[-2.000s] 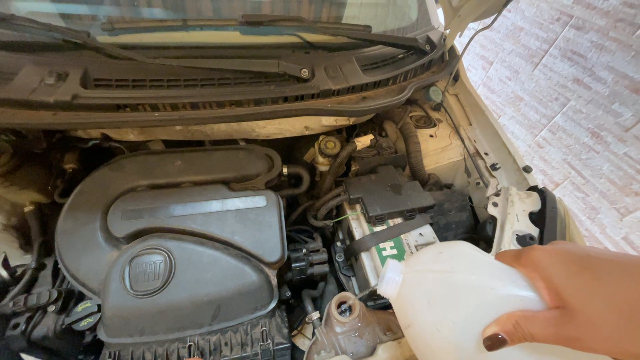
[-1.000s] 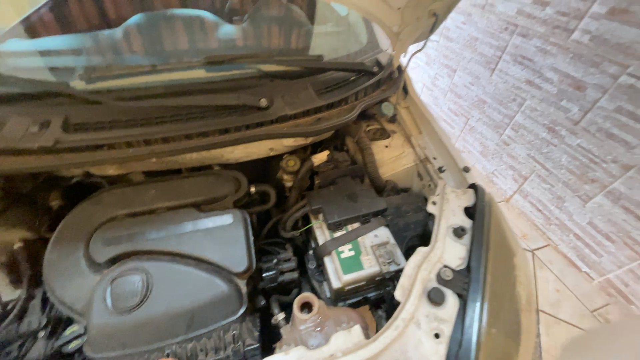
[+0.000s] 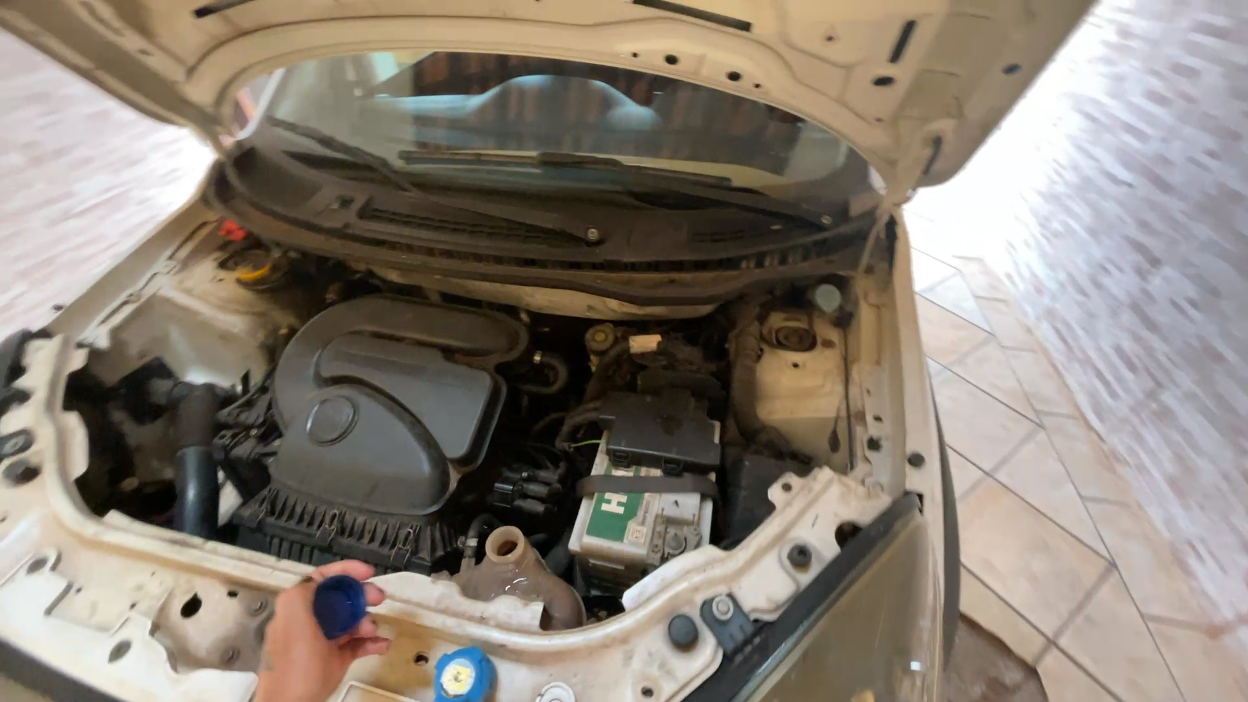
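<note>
My left hand (image 3: 317,634) holds a dark blue plastic screw cap (image 3: 340,606) between its fingers over the car's front panel, the cap's hollow side facing up. Right of it, a lighter blue cap (image 3: 464,674) with a pale, written-on centre lies on the panel. Beyond the caps is the brownish coolant reservoir (image 3: 517,580), its neck uncovered. The car battery (image 3: 639,522), with a green and white label and a black strap, stands to the reservoir's right. My right hand is out of view.
The raised hood (image 3: 585,27) spans the top. A black plastic engine cover (image 3: 390,409) fills the bay's middle left. The cream front panel (image 3: 585,658) crosses the near side, a headlight (image 3: 848,624) is at right, and floor tiles (image 3: 1033,487) lie beyond.
My right hand, earlier holding a white plastic jug near the reservoir, has left the view with it. My left hand with the dark blue cap has appeared. The view has widened.
</note>
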